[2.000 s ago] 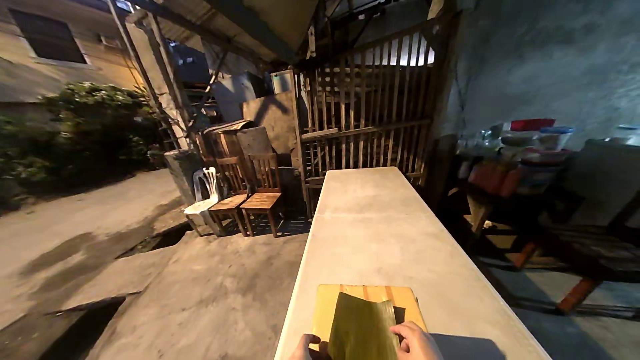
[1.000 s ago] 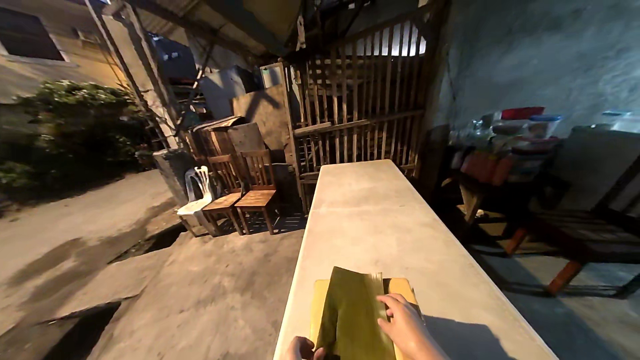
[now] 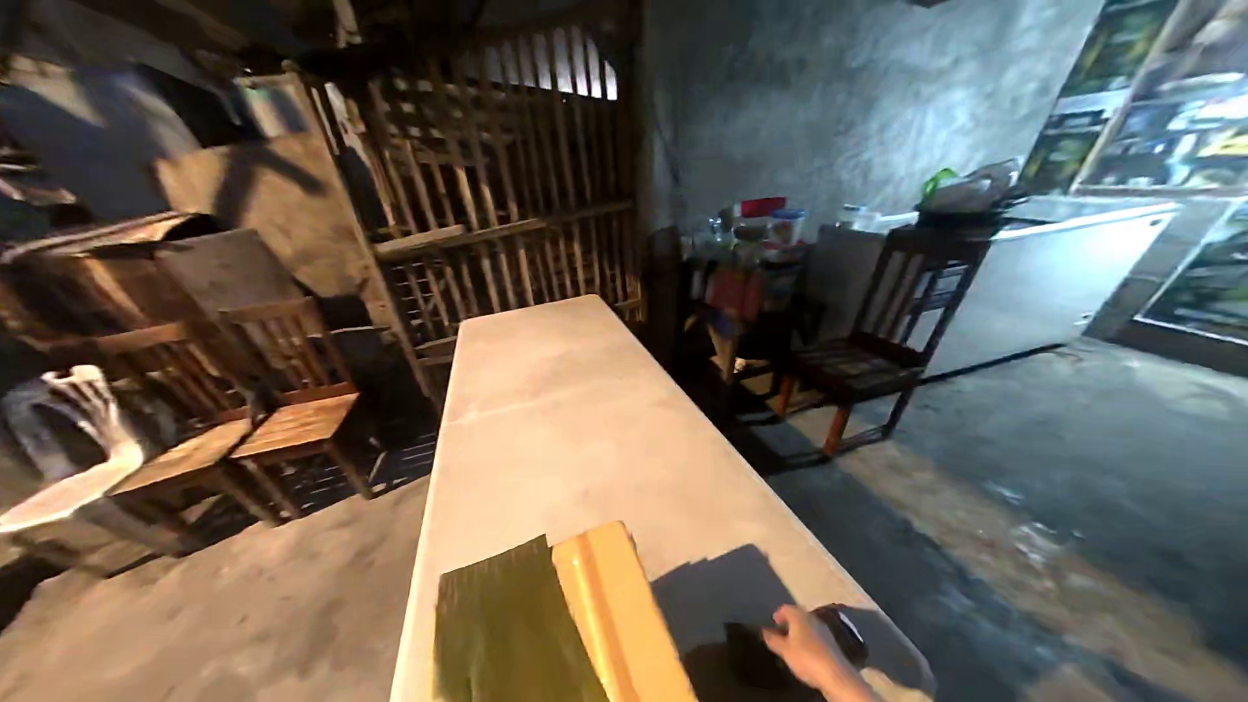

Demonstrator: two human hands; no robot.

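Note:
A dull green sheet, perhaps a piece of leaf [image 3: 512,629], lies or is held over the left part of a yellow board [image 3: 619,614] at the near end of the long pale table [image 3: 575,419]. To the right of the board, my right hand [image 3: 807,643] reaches low over the table, its fingers at a small dark object [image 3: 843,629] near the right edge; whether it grips this is unclear. Dark shadow lies around and left of the hand. My left hand is out of view.
Wooden chairs [image 3: 302,424] and a white plastic chair [image 3: 83,478] stand left of the table. A dark wooden chair [image 3: 858,361] is on the right, near a stand of containers [image 3: 760,234]. A slatted wooden gate [image 3: 507,195] stands beyond the table.
My right hand has left the green sheet and moved right, to the dark object. My left hand has gone out of view. The view has swung to the right.

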